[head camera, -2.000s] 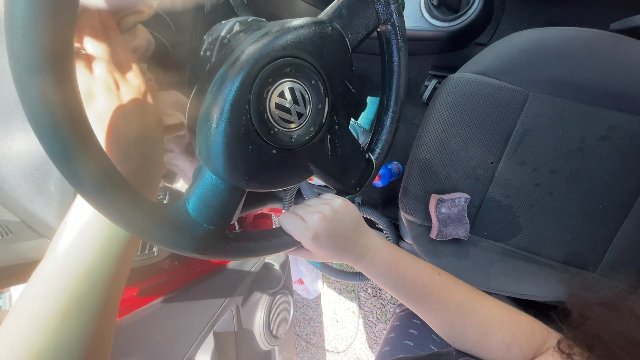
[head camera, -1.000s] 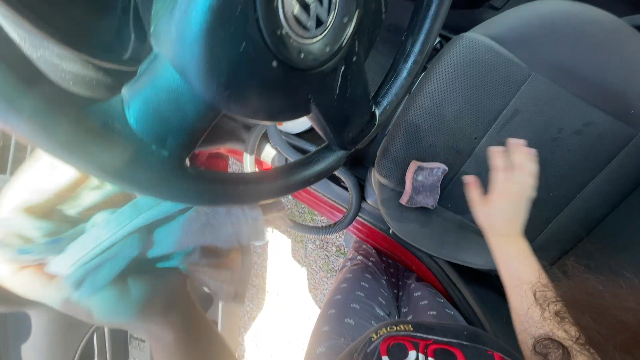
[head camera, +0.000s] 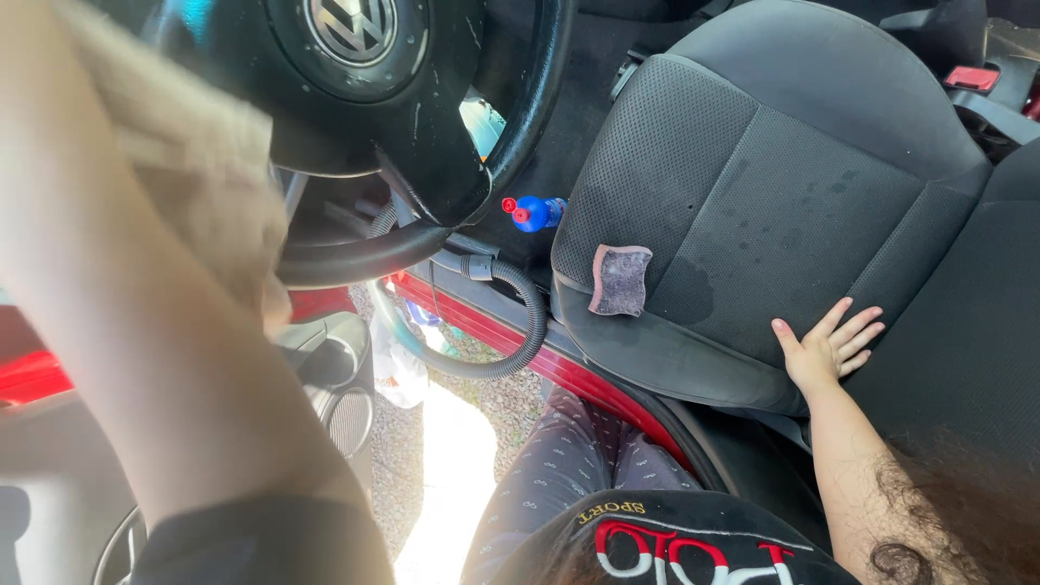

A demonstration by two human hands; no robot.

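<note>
A beige cloth [head camera: 195,154], blurred, bunches in front of the steering wheel [head camera: 366,264] at the upper left. My left hand [head camera: 275,305] grips the cloth, which with my forearm hides most of that hand. My right hand [head camera: 825,349] rests palm down, fingers spread, on the dark fabric car seat [head camera: 731,244] near its backrest, holding nothing. On the seat's front corner lies a pink and grey sponge [head camera: 621,280], left of my right hand. Damp-looking dark patches mark the seat fabric.
A blue bottle [head camera: 536,213] with a red cap is beside the seat front. A ribbed grey hose [head camera: 532,317] loops over the red door sill [head camera: 487,321]. The door panel [head camera: 49,463] stands at left, and my legs are outside, over gravel [head camera: 487,406].
My right hand has gone from the lower rim of the steering wheel, through the air over the seat, to the seat cushion. The sponge still lies on the seat.
</note>
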